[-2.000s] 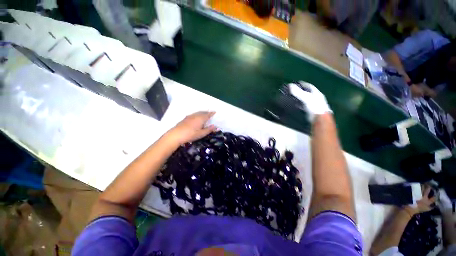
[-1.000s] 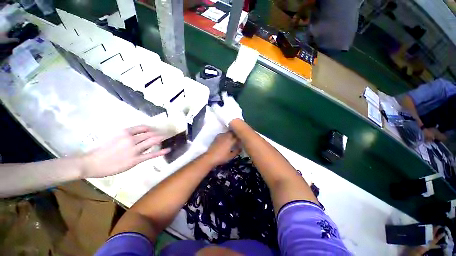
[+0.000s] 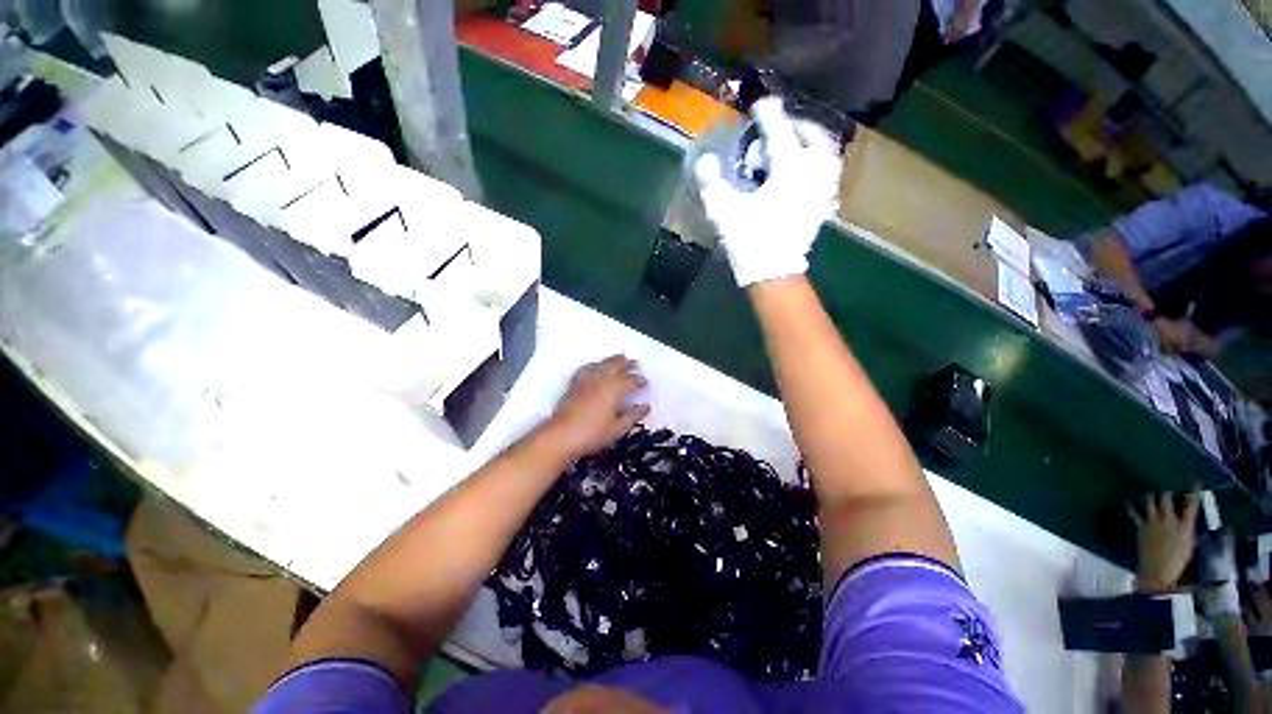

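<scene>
My right hand [image 3: 774, 202], in a white glove, is raised over the green belt. It grips a rounded grey packaged device [image 3: 721, 151] with a small white patch; the fingers partly hide it. A dark box [image 3: 675, 265] stands on the belt just below, its upper part hidden by the device and glove. My bare left hand [image 3: 603, 405] is at the upper left edge of the black cable heap [image 3: 670, 558] on the white bench, fingers apart, with nothing visible in it.
A row of boxes with white flaps [image 3: 335, 209] stands at left beside a metal post [image 3: 426, 105]. A dark object [image 3: 956, 407] sits on the belt [image 3: 865, 314] at right. Another worker's hands and a dark box [image 3: 1127, 622] are at lower right. Brown cartons [image 3: 209, 572] lie lower left.
My right hand has moved up and right from beside the box row, now with the device in it. My left hand has shifted slightly left. Another person's hand has left the box row.
</scene>
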